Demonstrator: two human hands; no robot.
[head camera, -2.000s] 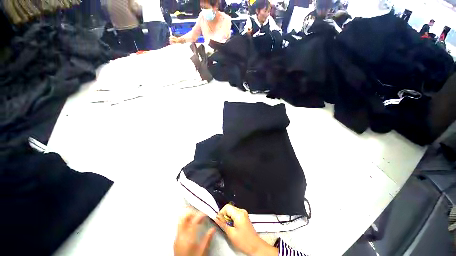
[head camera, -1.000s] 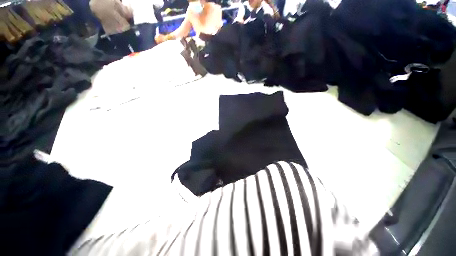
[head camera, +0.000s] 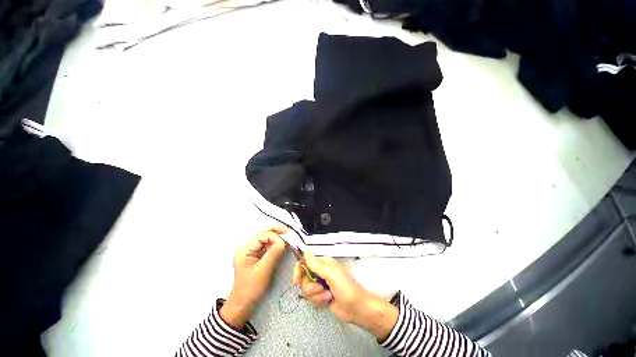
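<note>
The dark trousers (head camera: 376, 139) lie folded on the table, their waistband toward me. The white waistband lining (head camera: 376, 246) runs along the near edge and curves up at the left. A small round button (head camera: 325, 218) shows above it. My left hand (head camera: 256, 268) pinches the lining edge near its middle. My right hand (head camera: 331, 287) is closed around small thread snips (head camera: 312, 275), whose metal tips point at the lining beside my left fingertips. A black belt loop (head camera: 448, 229) stands out at the right end.
The white table (head camera: 188, 174) bears a thin loose thread (head camera: 282, 298) near my right hand. Dark garments (head camera: 56, 230) lie at the left, and a dark pile (head camera: 558, 63) at the far right. Pale garments (head camera: 150, 17) lie at the far left. A grey padded surface (head camera: 558, 279) is at the lower right.
The view has tilted down, so the workers are out of sight. The striped sleeve that covered the waistband has moved away, and both hands are at the lining again. The trousers look unmoved on the table.
</note>
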